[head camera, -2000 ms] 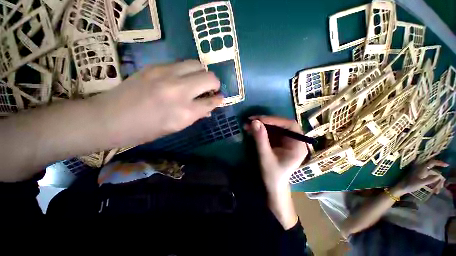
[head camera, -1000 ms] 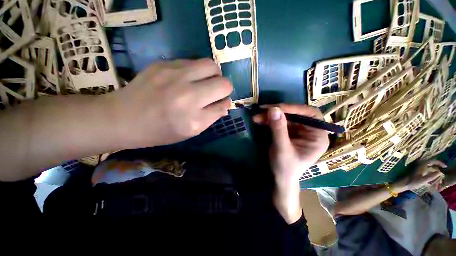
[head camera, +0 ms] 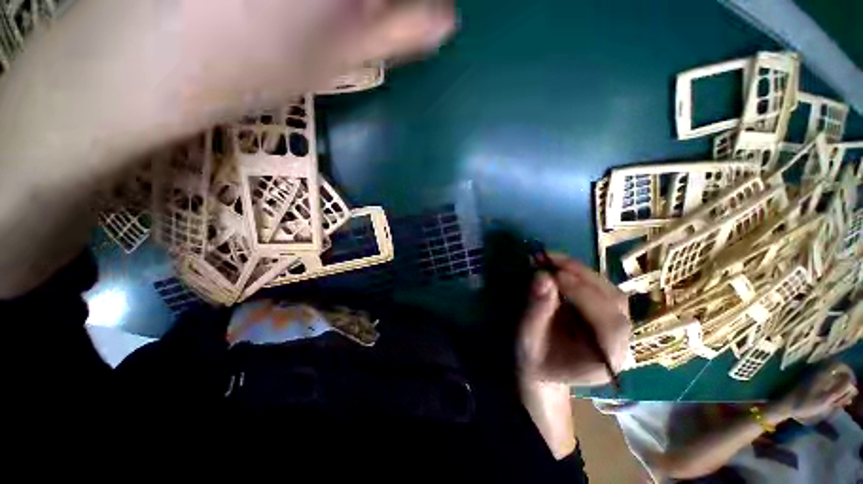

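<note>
My left hand (head camera: 345, 38) is blurred and cut off by the top edge; its forearm crosses the left side, and whether it holds anything is unclear. My right hand (head camera: 572, 321) grips a slim black tool (head camera: 591, 336), its tip pointing up and left above the bench. A dark sheet with a grid of small rectangles (head camera: 450, 244) lies flat left of my right hand. A pile of cream faceplates (head camera: 284, 161) lies on the left, partly hidden by my forearm. One faceplate's window end (head camera: 381, 233) sticks out beside the sheet.
A looser heap of cream faceplates (head camera: 719, 222) covers the right side of the green bench (head camera: 530, 85). A pale metal strip (head camera: 795, 33) runs along the top right. Another person's forearm and hand (head camera: 814, 402) show at the lower right, with a yellow bracelet.
My left hand has moved up and away from the centre. The faceplate that lay in the middle is gone from there. My right hand has drawn slightly down, still holding the tool.
</note>
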